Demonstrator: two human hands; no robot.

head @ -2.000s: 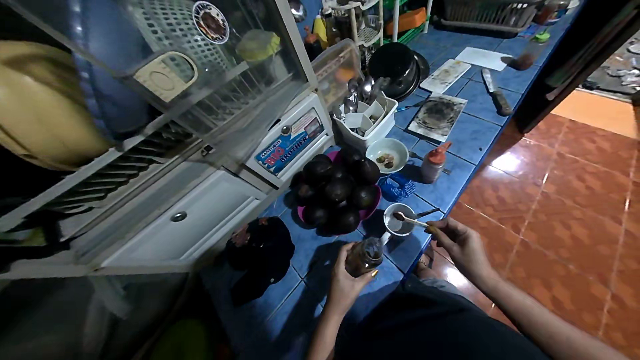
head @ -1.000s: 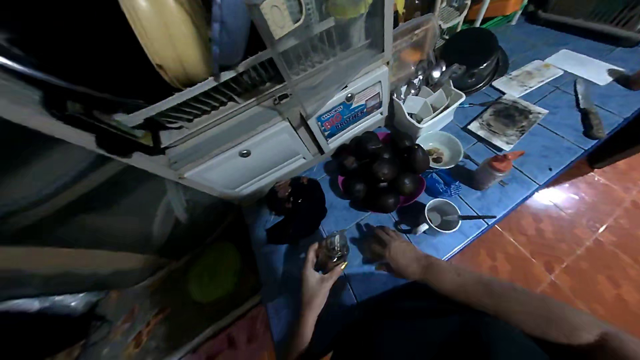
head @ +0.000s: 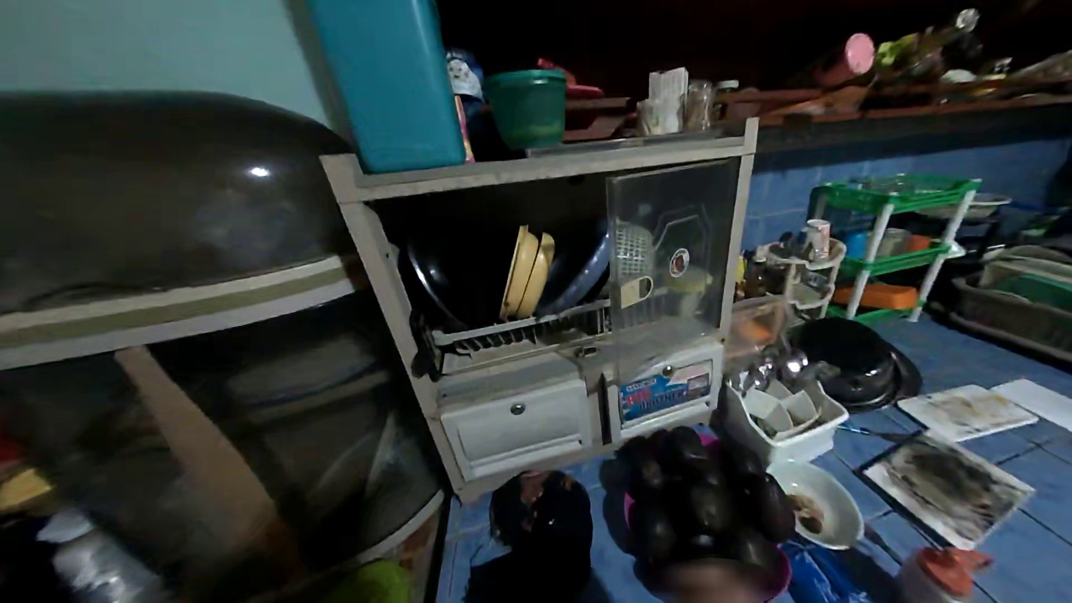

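Note:
A blurred skin-toned patch shows at the bottom edge, in front of the bowl of dark fruit; it may be part of a hand, but which hand and what it holds cannot be told. My left hand is not clearly seen, nor is the glass jar. Dark, rounded fruits are heaped in a magenta bowl. Left of them lies a black cloth-like bundle. A white bowl with food scraps stands at right, near a blue plastic wrapper and a bottle with a red-orange cap.
Behind the fruit stands a dish cabinet holding yellow bowls. To its right are a white utensil caddy, a black pan, a stained board and a green-and-white rack. Large dark covered shapes fill the left.
The view has swung up and left. The left hand with the glass jar, seen earlier, has left view, as has the white mug with a spoon.

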